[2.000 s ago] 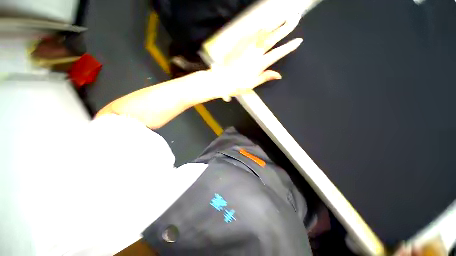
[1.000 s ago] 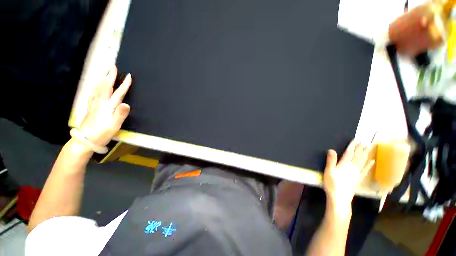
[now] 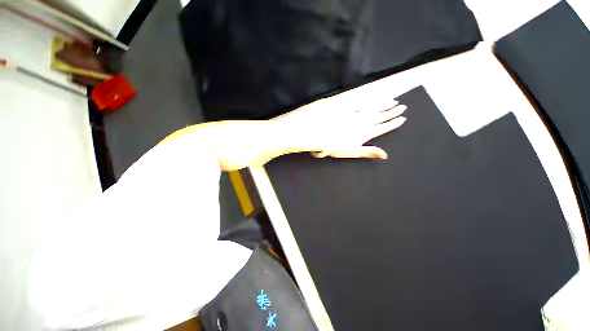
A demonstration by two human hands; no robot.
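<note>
A large matt black bag panel [image 3: 420, 213] with cut-out corners lies flat on the pale work board [image 3: 284, 233]. My left hand [image 3: 349, 129] lies palm down, fingers apart, over the panel's left edge near the far left notch. It holds nothing. The hand looks overexposed and hides part of that edge. My right hand is not in view. A pale, blurred shape is cut off at the bottom right corner; I cannot tell what it is.
Wrinkled black lining cloth [image 3: 278, 58] is piled beyond my left arm. More black panels [image 3: 556, 77] lie at the far right. A red object [image 3: 113, 92] is at the far left by the grey floor. My apron [image 3: 259, 297] is below.
The view has swung to the left. My left hand now lies farther up the panel's left edge, near the notch. My right hand, on the near right corner before, has left the view.
</note>
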